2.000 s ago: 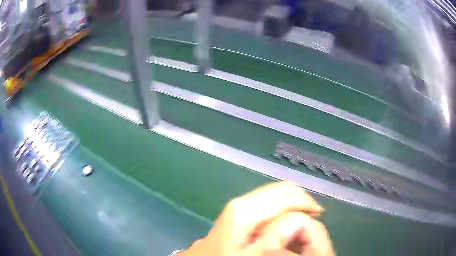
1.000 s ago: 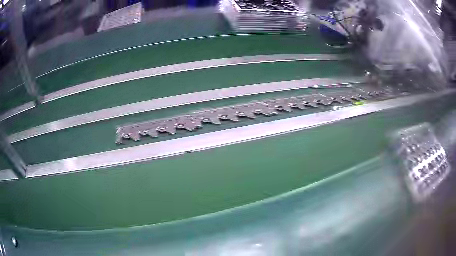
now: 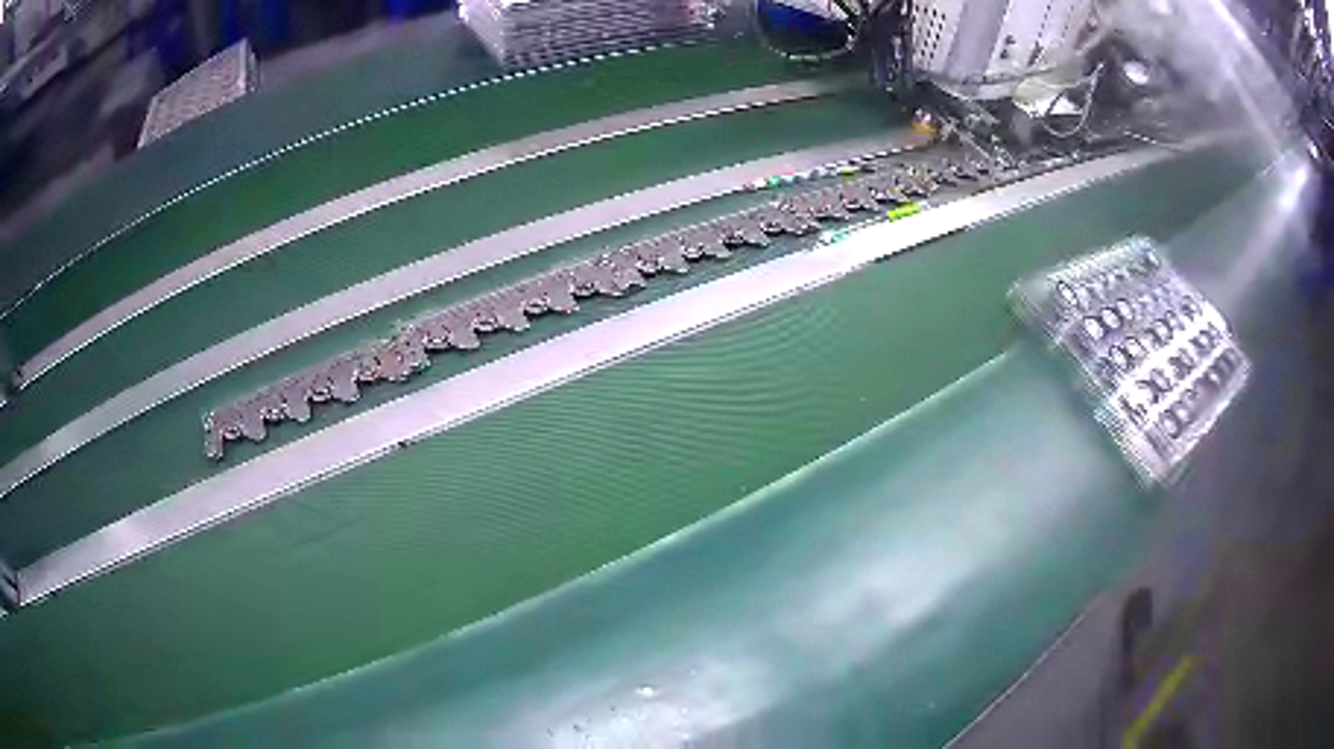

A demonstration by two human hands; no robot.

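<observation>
Neither of my hands is in the picture. A long row of toothed grey metal parts (image 3: 563,288) lies between two silver guide rails on the dark green conveyor belt (image 3: 615,424). The nearer guide rail (image 3: 483,363) runs from the lower left to the upper right. A clear plastic tray (image 3: 1141,351) with rows of round pockets holding dark-rimmed parts lies at the right, on the edge of the green bench (image 3: 819,571).
A white perforated machine unit (image 3: 995,44) with cables stands at the far end of the rails. Stacked trays (image 3: 585,21) and a flat pale tray (image 3: 199,94) lie across the belt. The grey floor with a yellow line (image 3: 1163,702) shows at the lower right.
The view has swung right along the line. My hand, seen low in the picture two seconds ago, is out of view. The white machine and right-hand tray now show more fully.
</observation>
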